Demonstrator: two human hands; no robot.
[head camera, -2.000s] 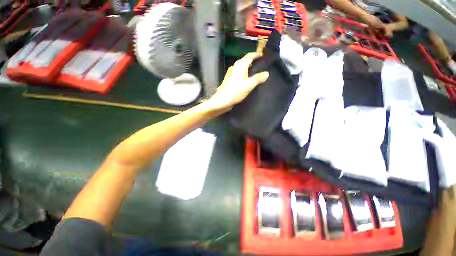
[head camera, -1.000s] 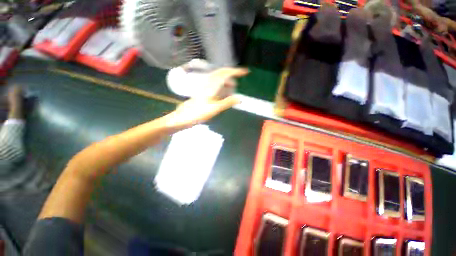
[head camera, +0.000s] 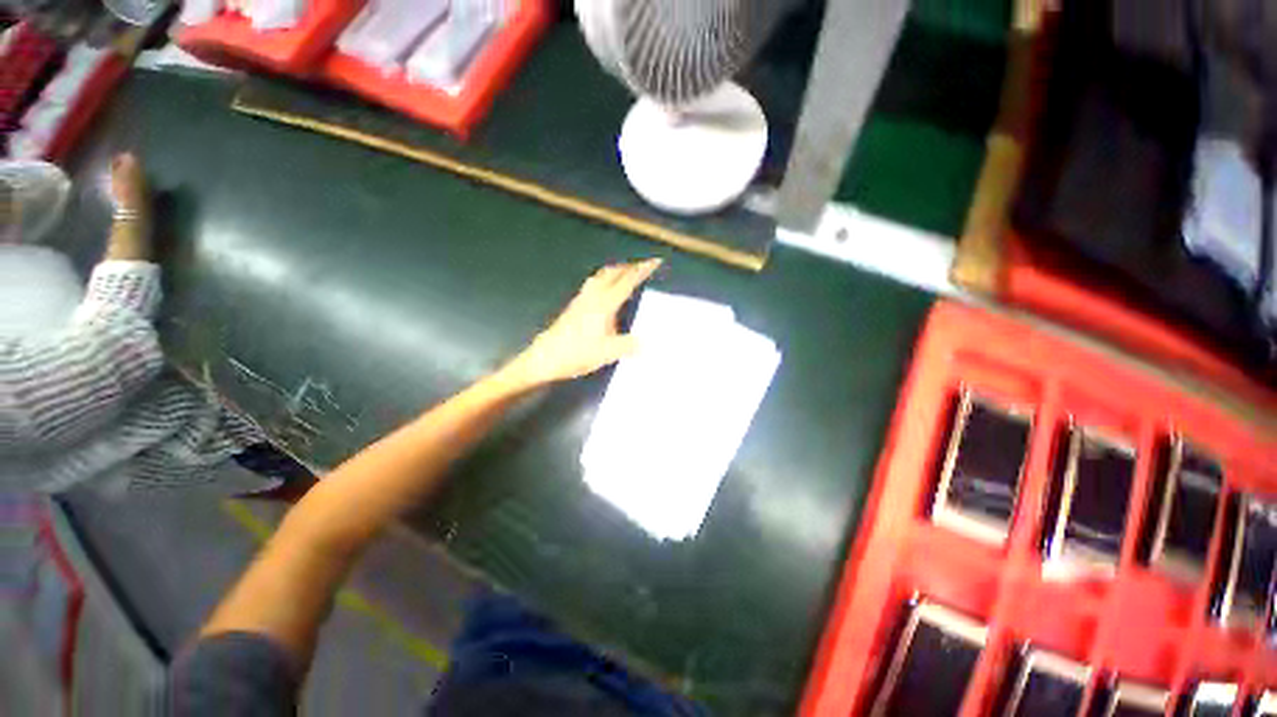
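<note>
A stack of flat white empty bags (head camera: 682, 416) lies on the green bench. My left hand (head camera: 585, 333) is bare, at the upper left edge of the stack, with thumb and fingers apart and nothing in it. A red tray (head camera: 903, 469) at the right holds several dark mobile phones (head camera: 986, 464) with gold rims in two rows of pockets. The tray's right side and lower edge are cut off by the picture. My right hand is out of view.
A white fan (head camera: 692, 146) and a grey metal post (head camera: 842, 112) stand beyond the bags. A yellow-brown strip (head camera: 504, 179) runs along the bench. Red trays with pale bagged items (head camera: 429, 87) are at the upper left. A person in white knit (head camera: 87, 350) is at the left. Dark liner is upper right.
The view has swung left. My left hand has let go of the black liner and moved down beside the white bags. The liner with bagged devices now sits behind the red tray, whose phones are exposed.
</note>
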